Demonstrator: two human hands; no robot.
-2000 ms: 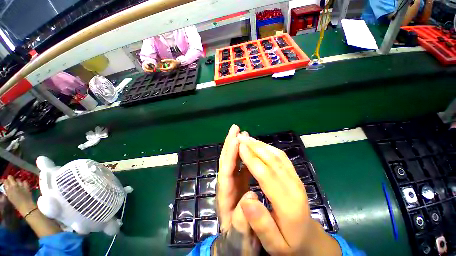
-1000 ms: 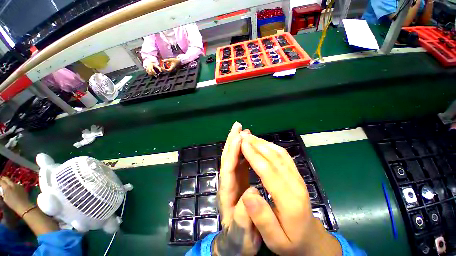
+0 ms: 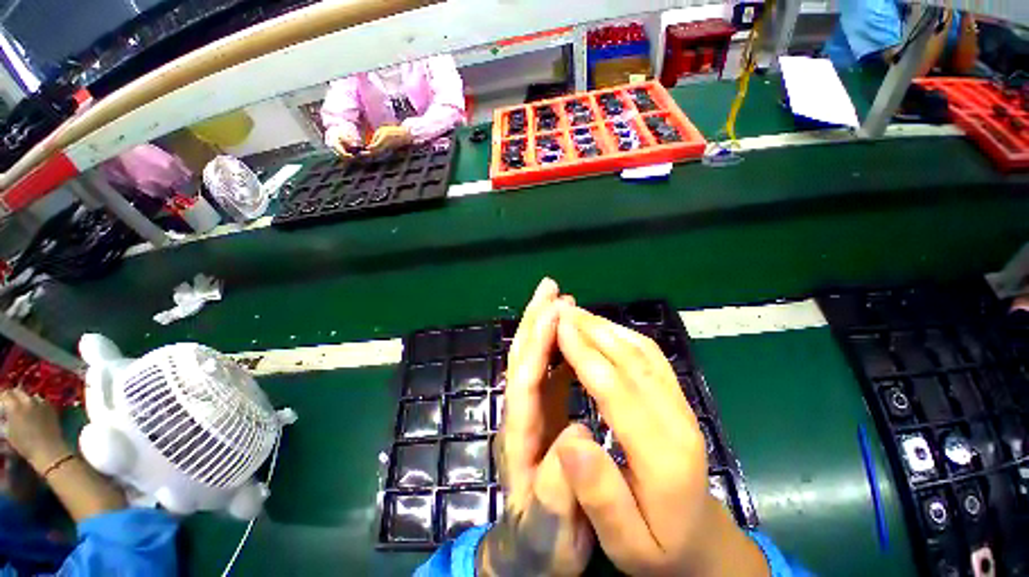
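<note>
My bare left hand [image 3: 528, 451] and bare right hand [image 3: 638, 440] are raised over the black blister tray [image 3: 438, 462], palms facing. Their fingertips touch at the top and the thumbs meet low in front. A dark gap shows between the palms. I see no object in them, but the inside of the palms is hidden. The tray lies on the green bench, and the hands cover its middle. Its visible pockets are shiny.
A second black tray [image 3: 903, 338] with small round and square parts is at right, beside a blue stick [image 3: 872, 485]. A white fan [image 3: 186, 423] and another person's arm [image 3: 68, 479] are at left. A white glove [image 3: 190, 299], an orange-red tray [image 3: 596, 133] and a seated person lie beyond.
The white glove has drifted left along the green surface. My hands keep the same pose, slightly shifted in view. The person's arm at left has moved a little.
</note>
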